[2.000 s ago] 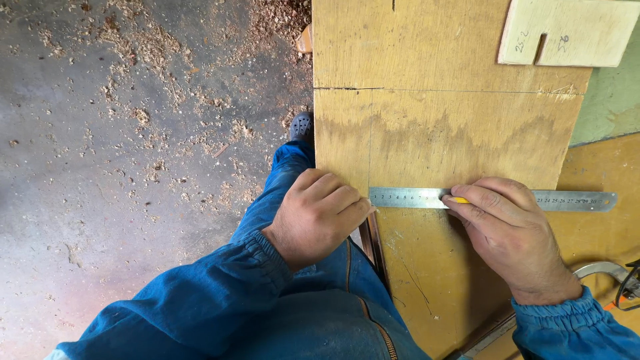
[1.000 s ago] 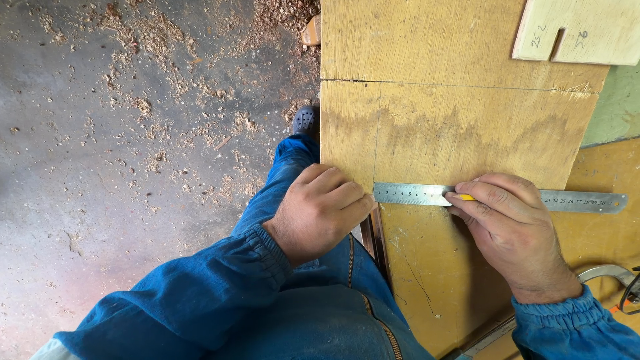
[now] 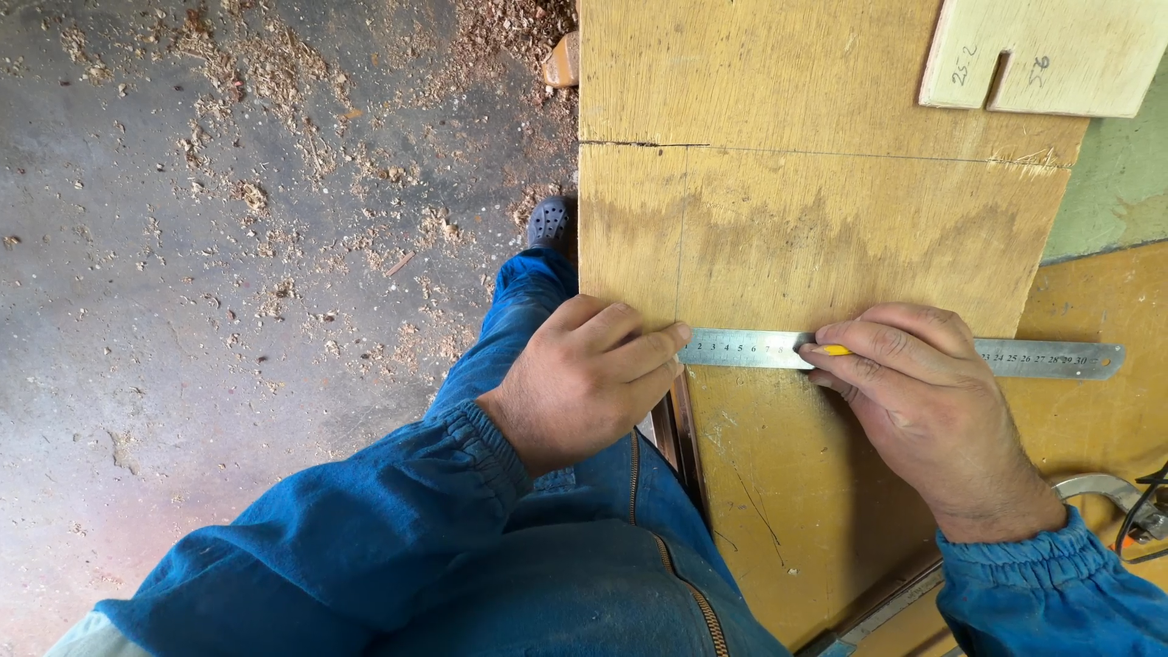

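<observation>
A steel ruler (image 3: 748, 348) lies along the near edge of a plywood board (image 3: 821, 237), with its marked scale facing up. My left hand (image 3: 593, 379) presses the ruler's left end between thumb and fingertips, at a thin pencil line that crosses the board. Farther right, my right hand (image 3: 922, 401) pinches a short yellow pencil (image 3: 833, 350) over the ruler near the 9 mark, and its fingers also rest on the ruler. The pencil's tip is hard to make out. Beyond my right hand the ruler's holed end sticks out past the board.
A pale slotted plywood piece (image 3: 1049, 55) with handwritten numbers lies on the board's far right. Under the board is a yellow worktop (image 3: 776, 474). A curved metal tool part (image 3: 1100, 488) and a black cable are at the right edge. Wood shavings (image 3: 292, 73) litter the floor at left.
</observation>
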